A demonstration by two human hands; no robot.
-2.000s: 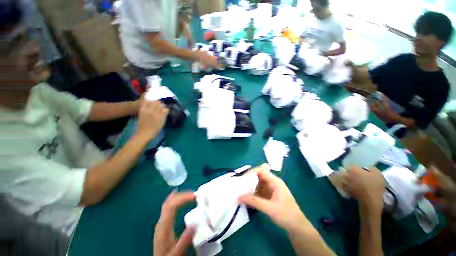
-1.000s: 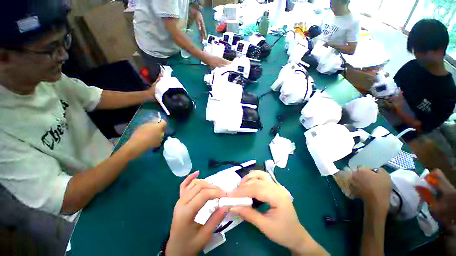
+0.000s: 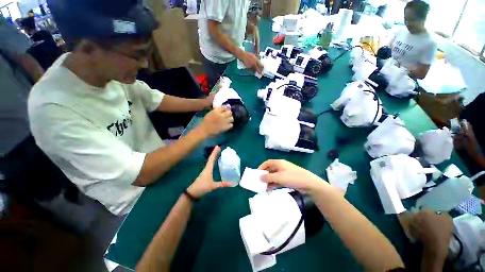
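A white security camera point(image 3: 276, 215) lies in front of me on the green table, a black cable curving over its housing. Its dark front end is partly behind my right forearm. My right hand point(image 3: 282, 175) pinches a small flat white wiping pad point(image 3: 254, 180) above the camera's far edge. My left hand point(image 3: 206, 175) is beside a translucent bottle point(image 3: 230, 167), thumb and index finger spread at its left side and base. Whether they touch it is unclear.
White cameras with black fronts point(image 3: 287, 130) stand in the middle. Wrapped cameras point(image 3: 396, 178) line the right side, near a crumpled white cloth point(image 3: 340, 175). A left neighbour's hand point(image 3: 218, 121) works on another camera. Other people's hands are at the right and far edges.
My hands have separated; the left moved out to the bottle, while the right keeps the white pad. The view has swung left, and the camera in front is more visible.
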